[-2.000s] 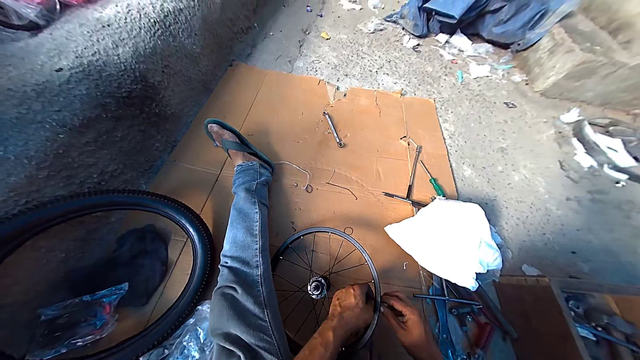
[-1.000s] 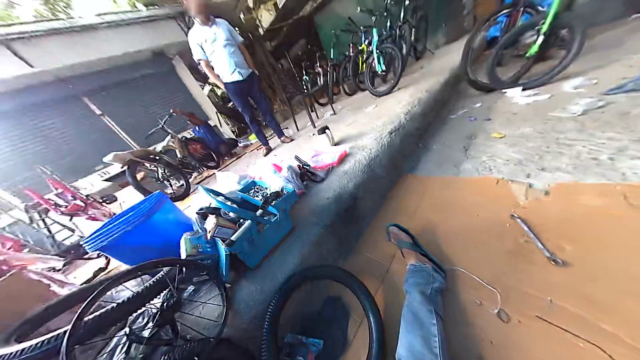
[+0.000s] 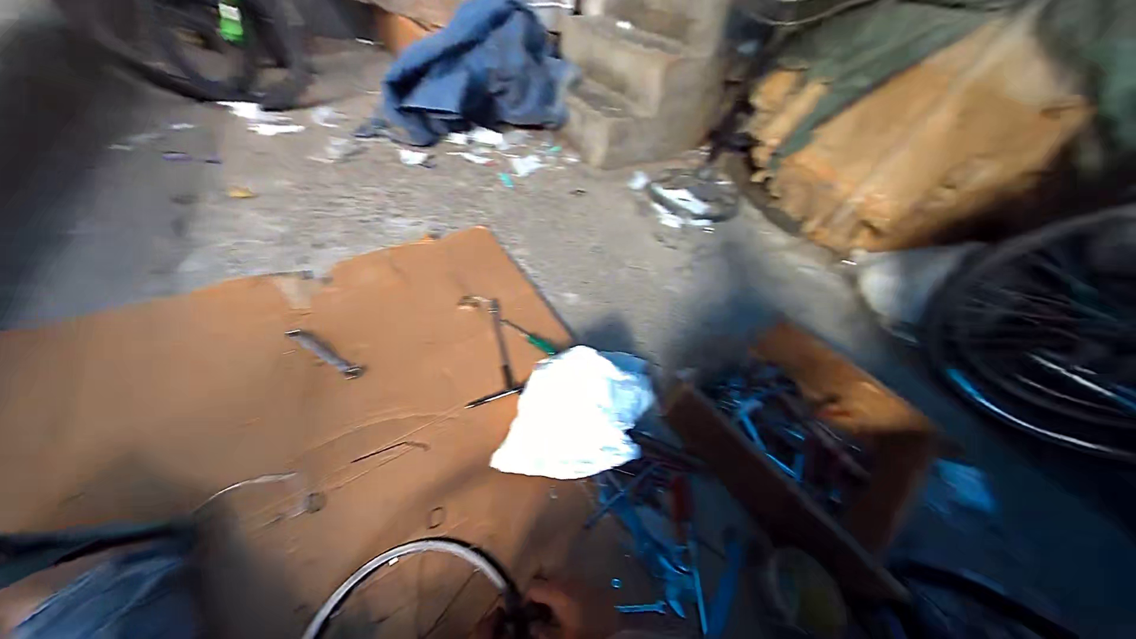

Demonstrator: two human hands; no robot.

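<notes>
At the bottom edge shows the upper arc of a spoked bicycle wheel rim (image 3: 426, 546). Blurred, shadowed fingers, seemingly of my right hand (image 3: 552, 608), are at the rim's right side; their grip is unclear. A skin-toned patch left of them may be my left hand (image 3: 486, 623), mostly cut off by the frame. On the cardboard sheet (image 3: 213, 382) lie a wrench (image 3: 326, 353), a T-handled tool (image 3: 500, 342), a green-handled screwdriver (image 3: 540, 343) and a bent wire (image 3: 390, 449). A bright white cloth or bag (image 3: 572, 417) covers part of the T-handled tool.
Right of the white bundle, hand tools (image 3: 661, 541) lie beside a wooden box (image 3: 874, 390) full of metal tools. A bicycle wheel (image 3: 1047, 328) stands at far right. Blue cloth (image 3: 479, 71) and concrete steps (image 3: 621, 98) are at the back. My jeans-clad leg (image 3: 106, 595) is at lower left.
The view swung left to a bicycle yard and a standing person, then right to the tool box. The wheel rim and a hand are again in view at the bottom.
</notes>
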